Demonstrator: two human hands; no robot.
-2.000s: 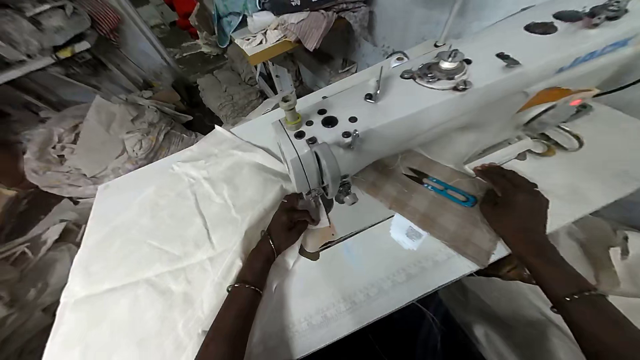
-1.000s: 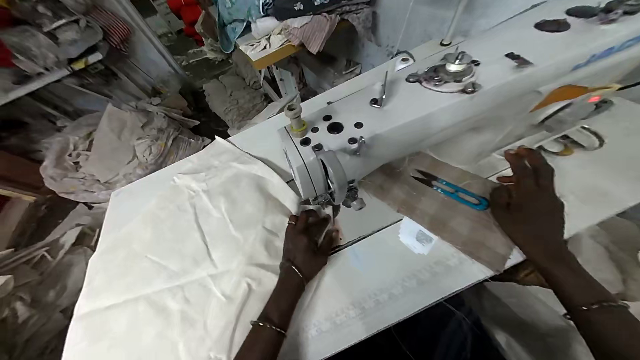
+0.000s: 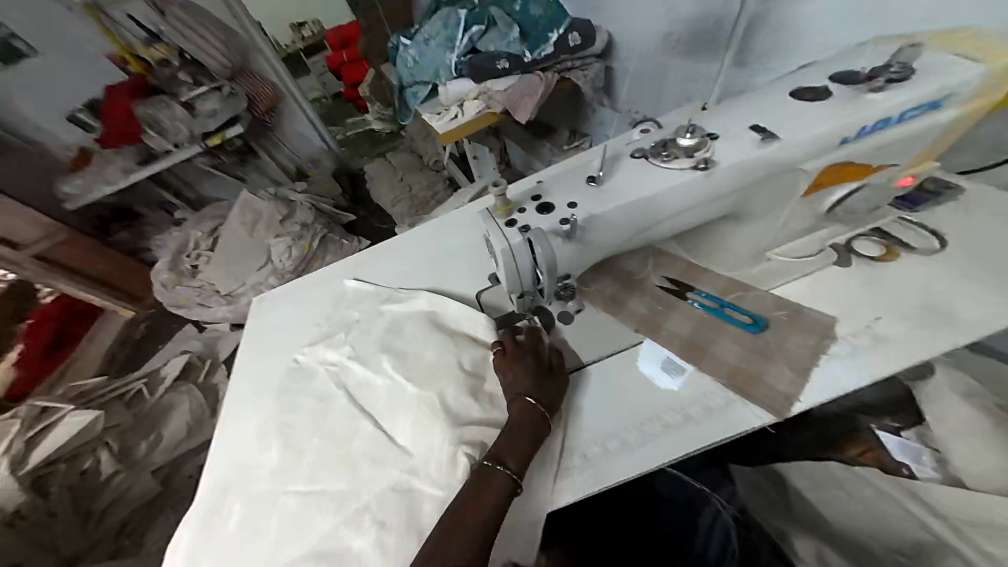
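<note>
My left hand rests on off-white fabric right at the needle area of a white Jack sewing machine; its fingers hide whether the cloth is pinched. The fabric spreads over the left part of the table, with folds in it. To the right of the machine head, blue-handled thread snips lie on a brown checked cloth piece. A small white label lies beside that cloth. My right hand is out of sight; a dark, unclear shape shows below the table's right edge.
Scissors lie under the machine arm's right end, near a phone-like dark object. Behind the table stand a bundle of scrap cloth and a small stand piled with fabrics. More scraps heap up at the left.
My right hand, earlier beside the snips and brown cloth, has left the tabletop. My left hand stays by the needle area, where a small tan piece showed two seconds ago.
</note>
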